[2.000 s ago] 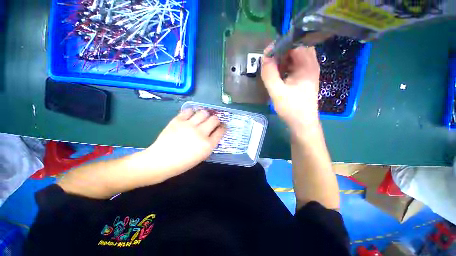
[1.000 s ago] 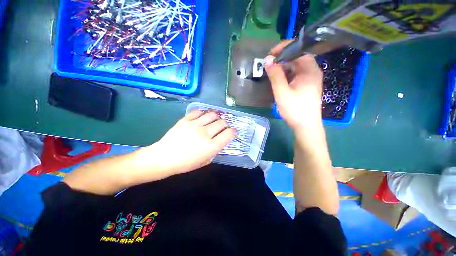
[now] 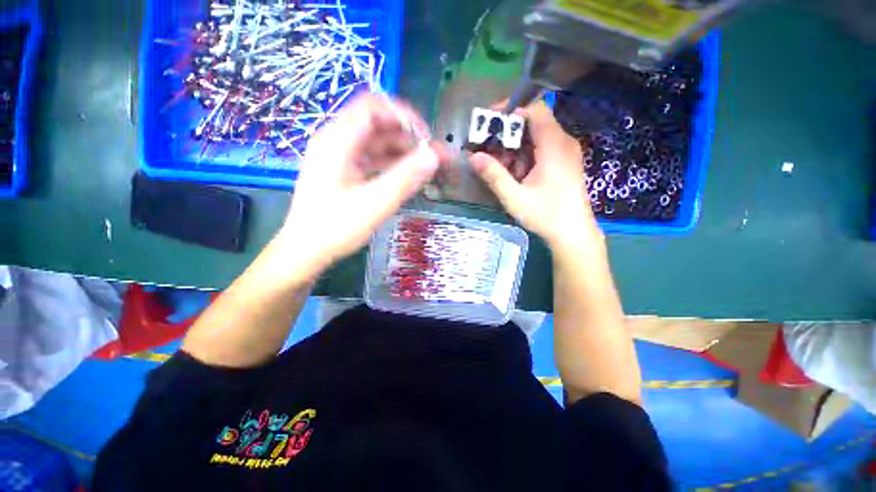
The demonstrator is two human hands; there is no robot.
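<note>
My left hand (image 3: 351, 178) is raised between the left bin and the press, thumb and fingers close together around what looks like a thin wired part; it is blurred. My right hand (image 3: 540, 178) is at the whitish press fixture (image 3: 497, 128), fingers on both sides of its right part; whether it holds a small part cannot be told. The narrow press ram (image 3: 526, 88) is above the fixture. The clear plastic box (image 3: 512, 300) near my body holds rows of red-and-white wired parts (image 3: 437, 258).
The left blue bin (image 3: 221, 173) holds jumbled wired parts. The right blue bin (image 3: 704, 125) holds dark and shiny rings. A black flat rectangle (image 3: 189, 212) lies below the left bin. The press head with yellow label (image 3: 624, 17) overhangs the fixture. Another blue bin (image 3: 19, 106) is far left.
My left hand has left the clear box and moved up beside the press. My right hand has moved slightly down and left, around the fixture, which now shows more fully. The view has shifted slightly.
</note>
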